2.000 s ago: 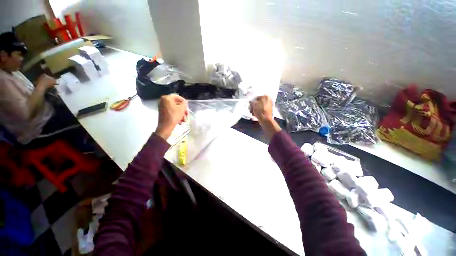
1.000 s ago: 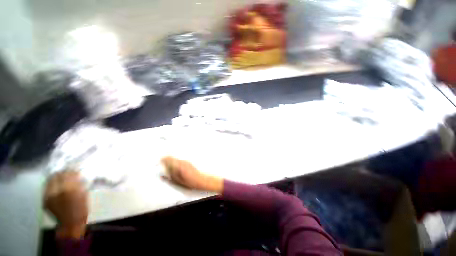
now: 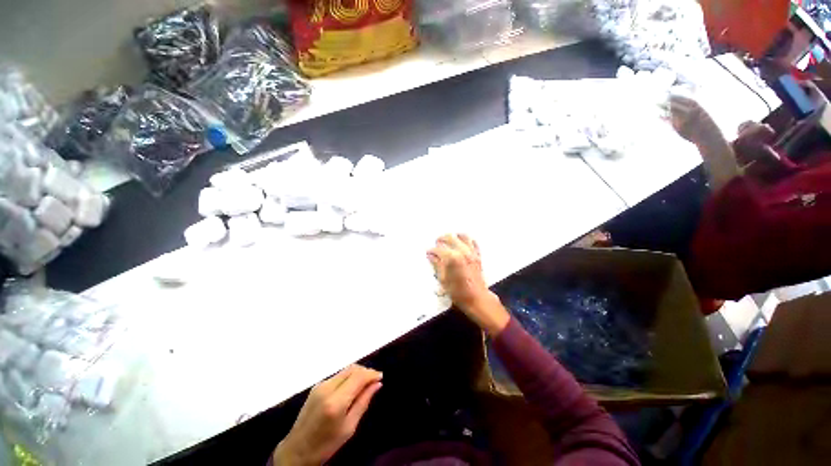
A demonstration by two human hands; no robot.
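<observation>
My left hand (image 3: 333, 414) is below the bench's front edge, fingers and thumb together, with nothing visible in it. My right hand (image 3: 460, 270) is over the white bench near its front edge, fingers curled down; whether it holds anything is hidden. A loose heap of white plastic housings (image 3: 273, 201) lies behind and left of my right hand, partly over the black strip. A clear bag of housings (image 3: 55, 359) lies at the left end of the bench. A single small pale piece (image 3: 169, 280) lies left of the heap.
A larger bag of housings (image 3: 46, 205) stands far left. Bags of dark parts (image 3: 159, 136) and a red and gold sack (image 3: 353, 35) are behind. Below right, an open carton (image 3: 670, 305) holds shiny clear pieces. A person in red (image 3: 761, 232) works at more white pieces (image 3: 583, 118).
The view has swung right. Both hands earlier held a clear bag open; they are now off it. My right hand has moved rightward along the bench, and my left hand is below the edge.
</observation>
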